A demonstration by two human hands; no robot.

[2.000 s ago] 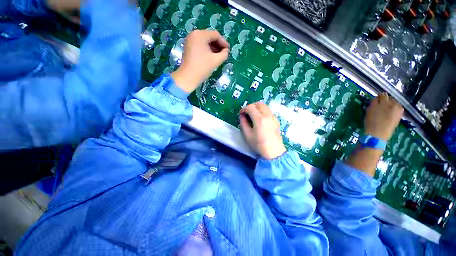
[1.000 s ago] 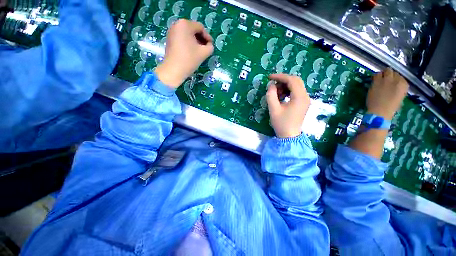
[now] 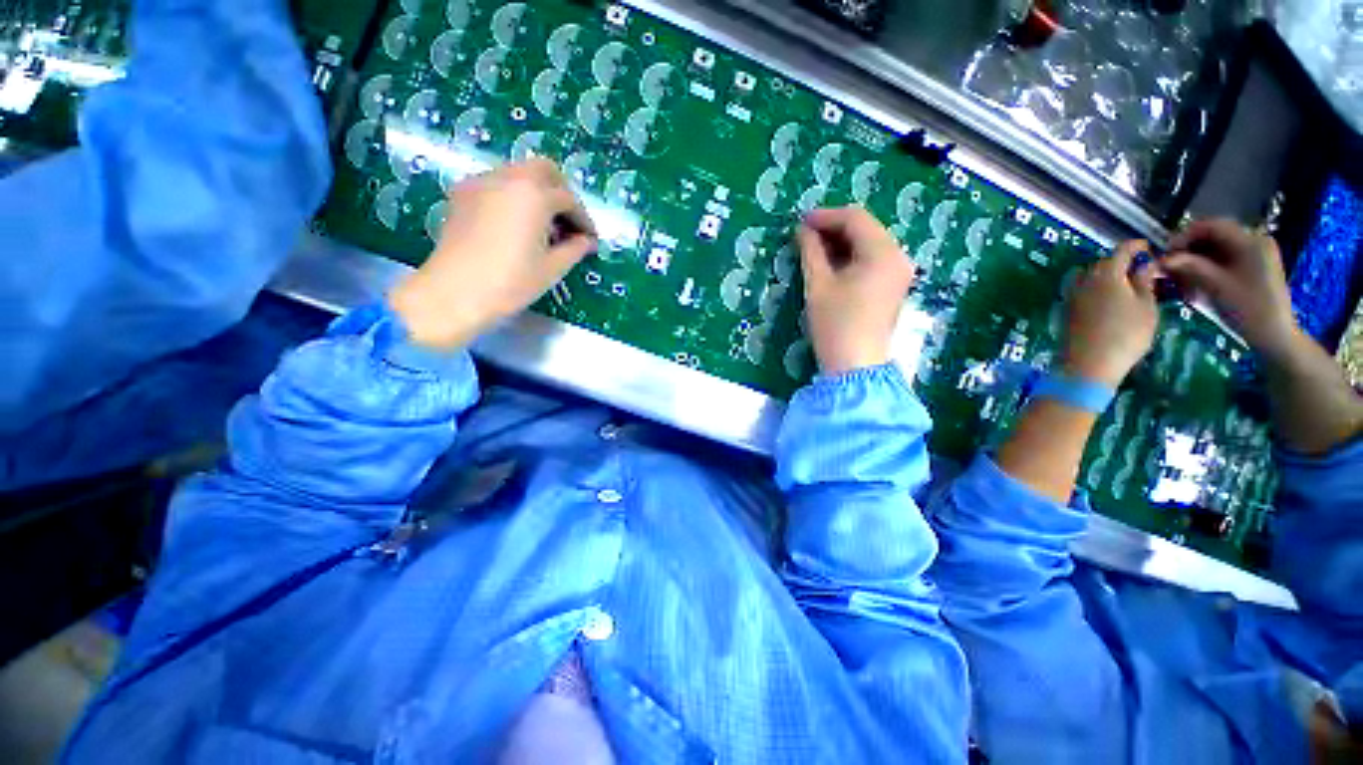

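A long green circuit board [image 3: 676, 150] with rows of white circle prints lies in front of me. My left hand [image 3: 501, 247] is over its near left part, fingers curled and fingertips close together near the board's surface. My right hand [image 3: 855, 284] is over the board's middle, thumb and forefinger pinched together. Anything small between the fingertips of either hand is too small or hidden to make out. Bright glare covers parts of the board beside both hands.
A pale conveyor rail [image 3: 628, 374] runs along the near edge. A black clip [image 3: 925, 147] sits on the far rail. A clear blister tray [image 3: 1069, 97] and a bin of blue components [image 3: 1327, 262] lie beyond. A neighbour's hands [image 3: 1109, 314] work at right; a blue sleeve [image 3: 202, 194] is at left.
My left hand has moved down and left, nearer the board's near edge. My right hand has shifted slightly and its fingertips have closed together. The neighbour's second hand has come into view at right.
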